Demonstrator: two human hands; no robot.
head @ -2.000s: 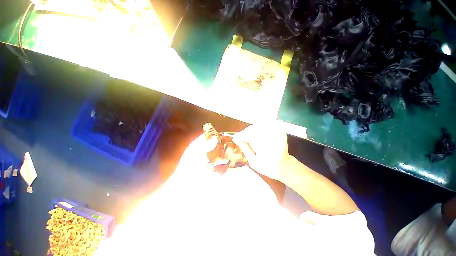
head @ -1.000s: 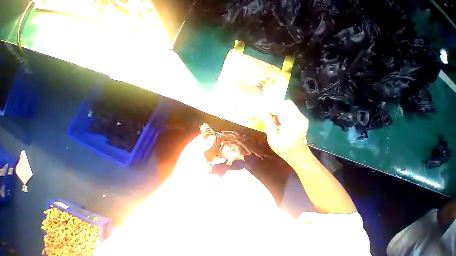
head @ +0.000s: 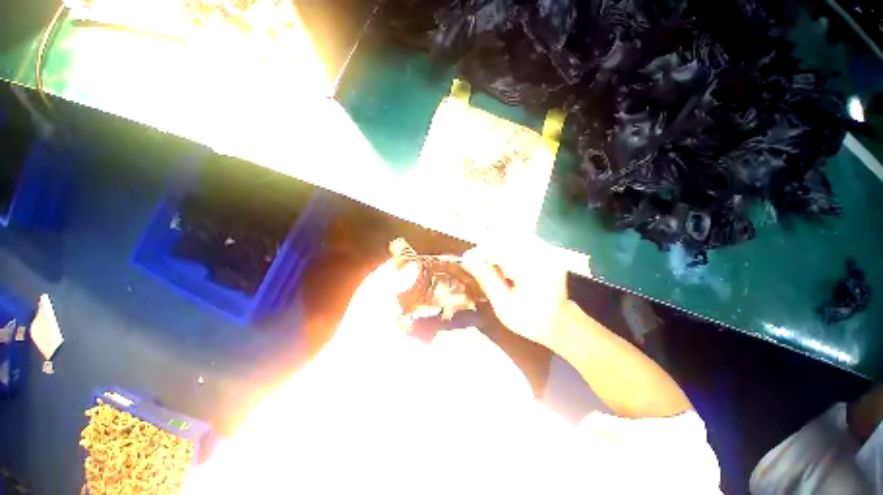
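Observation:
A black moulded part (head: 441, 290), coppery under the glare, is held in front of my body, just off the table edge. My left hand (head: 382, 285) is washed out by glare and grips the part from the left. My right hand (head: 513, 295) is at the part's upper right, its fingertips pinching a thin strand or edge of it. The exact finger positions are lost in the glare. The pale work pad (head: 490, 164), with yellow tabs and dark bits on it, lies at the table edge above my hands.
A heap of black parts (head: 697, 126) covers the green table (head: 620, 247) at the upper right. A small black piece (head: 848, 293) lies apart. Blue crates stand below, one with dark contents (head: 228, 237), one with tan pieces (head: 136, 452). A person's pale sleeve (head: 808, 459) shows lower right.
A second ago my right hand was up at the pad's lower edge, away from the part. It has come back down and left to the part. My left hand has stayed in place.

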